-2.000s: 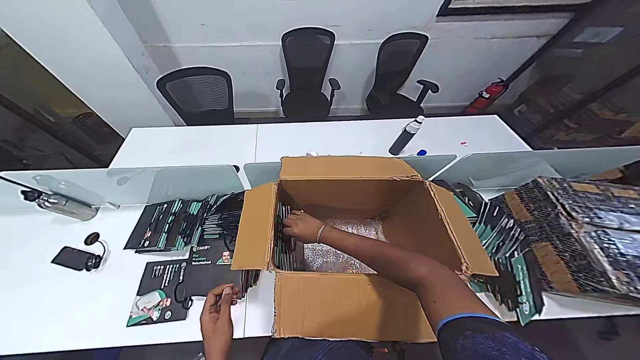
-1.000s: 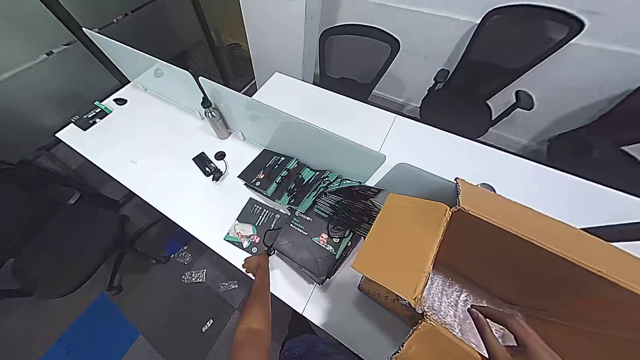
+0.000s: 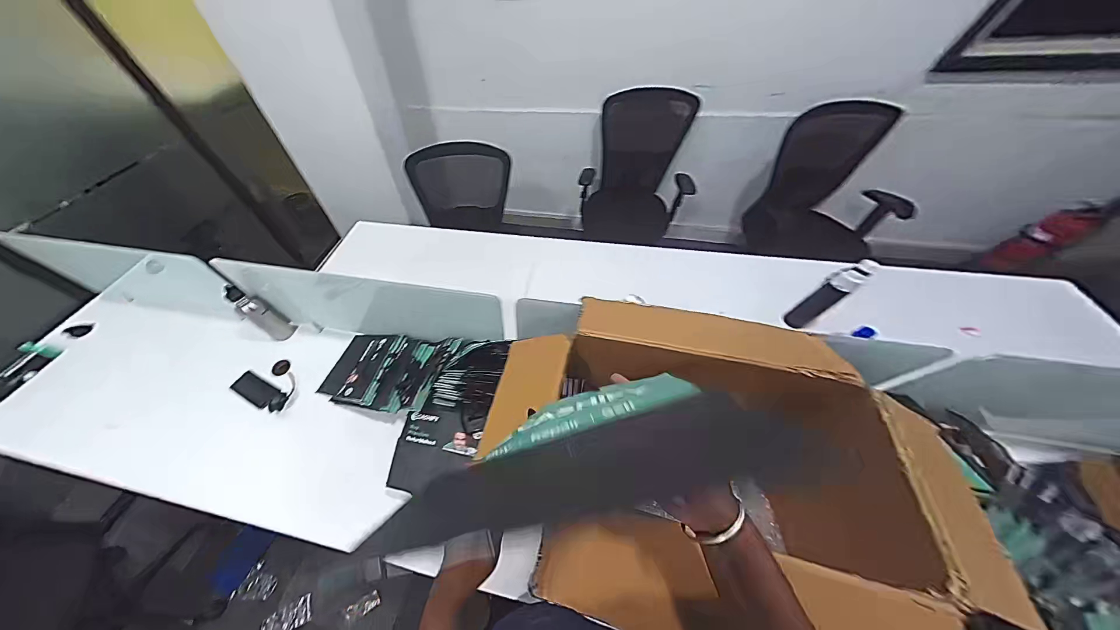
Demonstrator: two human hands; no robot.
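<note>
A dark paper bag with a green side panel (image 3: 604, 411), blurred, spans the left part of an open cardboard box (image 3: 840, 490). My right hand (image 3: 700, 512), with a bangle at the wrist, holds the bag over the box; its fingers are partly hidden. My left forearm comes up at the bottom and its hand (image 3: 470, 547) is blurred near the bag's lower edge, so its hold cannot be told. Clear bubble wrap (image 3: 763, 516) shows inside the box. Left of the box, dark and green printed bags (image 3: 385, 372) lie overlapped on the white desk (image 3: 219, 420).
A steel bottle (image 3: 262, 315) and a small black device (image 3: 258, 391) are on the desk at left. Glass dividers (image 3: 402, 306) run behind. A dark bottle (image 3: 827, 296) lies across the far desk. More bags (image 3: 1041, 516) and wrapped goods are at right.
A dark and green bag is now held over the box, where a second ago my right hand was at the bubble wrap. My left hand has left the bags on the desk. The view has swung right.
</note>
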